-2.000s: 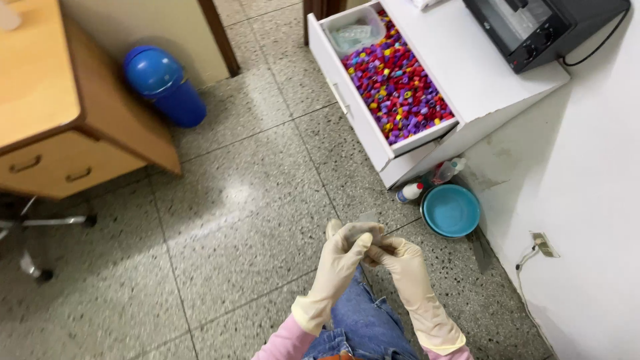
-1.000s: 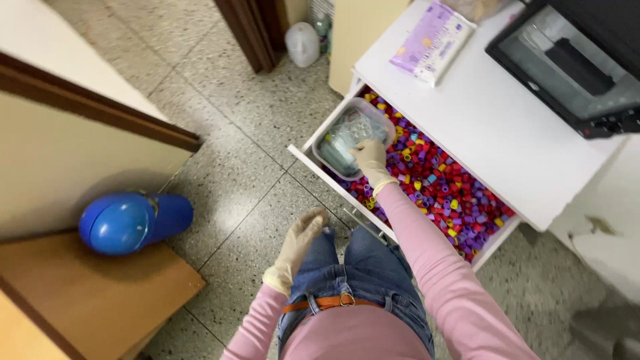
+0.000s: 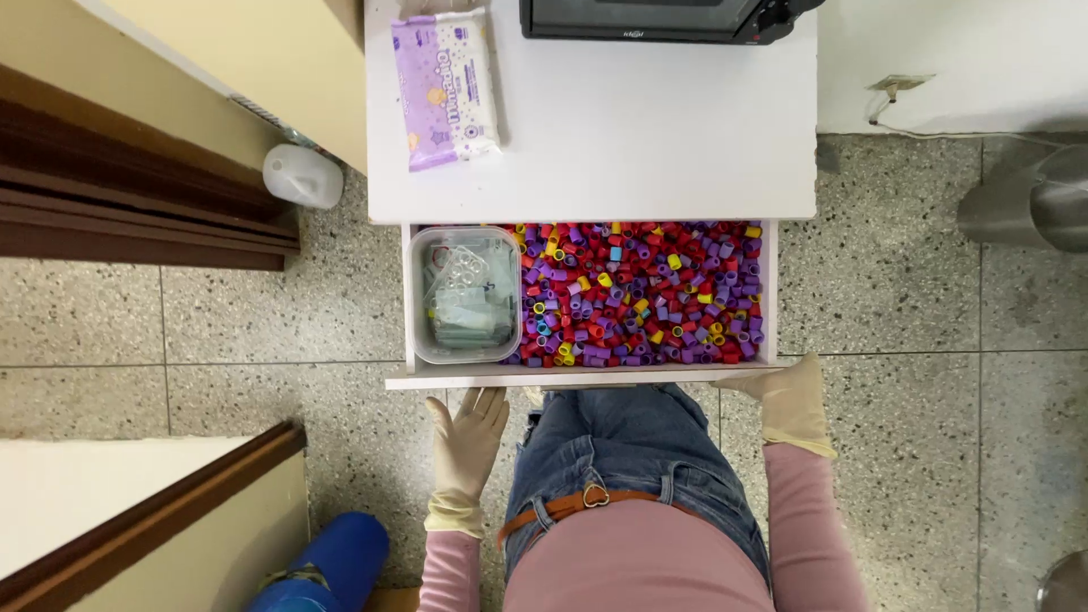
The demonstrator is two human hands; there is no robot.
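Note:
A white drawer [image 3: 578, 376] stands pulled out, full of red, purple, yellow and a few blue plastic caps [image 3: 637, 297]. At its left end sits a clear plastic tub [image 3: 418, 297] with small clear packets [image 3: 472, 314] inside. My left hand [image 3: 469, 433], in a cream glove, is at the left part of the drawer front, fingers apart and palm up, holding nothing. My right hand [image 3: 786, 395], gloved too, is at the front's right end, its fingertips partly hidden against the front; whether they grip it is unclear.
On the white cabinet top [image 3: 646, 136] lie a purple-and-white wipes packet [image 3: 446, 89] and a black toaster oven [image 3: 654, 17]. A white plastic jug [image 3: 303, 176] stands left, a blue bin [image 3: 340, 561] lower left, a metal bin [image 3: 1028, 204] right.
My right hand has left the clear tub and moved to the right end of the drawer front. My left hand has come up to the front's left part. The view has turned.

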